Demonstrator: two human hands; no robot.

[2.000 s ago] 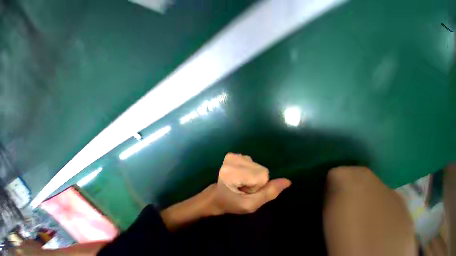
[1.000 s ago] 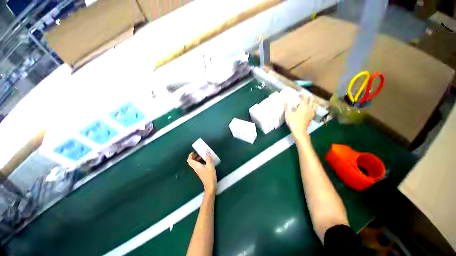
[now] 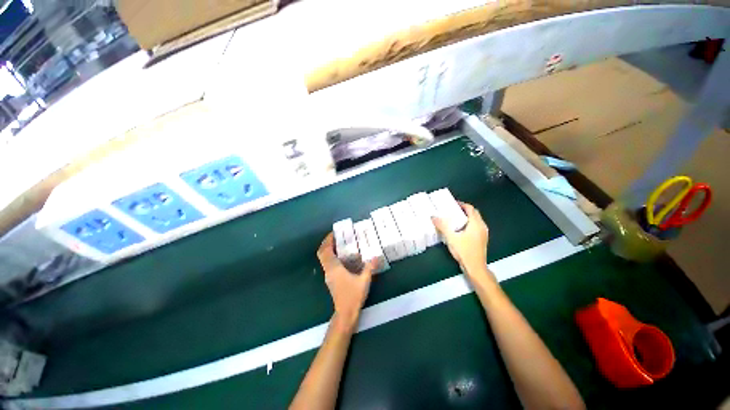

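Observation:
A tight row of several small white product boxes (image 3: 399,227) lies on the dark green conveyor belt (image 3: 232,280), beyond the white edge strip (image 3: 400,304). My left hand (image 3: 347,276) grips the left end of the row, with the thumb on the near side. My right hand (image 3: 467,239) grips the right end. The row is pressed between both hands. Whether it touches the belt is hard to tell.
An orange-red plastic piece (image 3: 623,344) lies at the right. Red and yellow scissors (image 3: 676,207) stand in a holder behind it. A metal bar (image 3: 532,180) crosses the belt's end. Blue power sockets (image 3: 152,210) line the far side. More white boxes (image 3: 20,370) are at the far left.
The wearer's bare hands have come into fuller view. The separate boxes from a second ago are now in one row between both hands, and my right hand has moved away from the belt's end.

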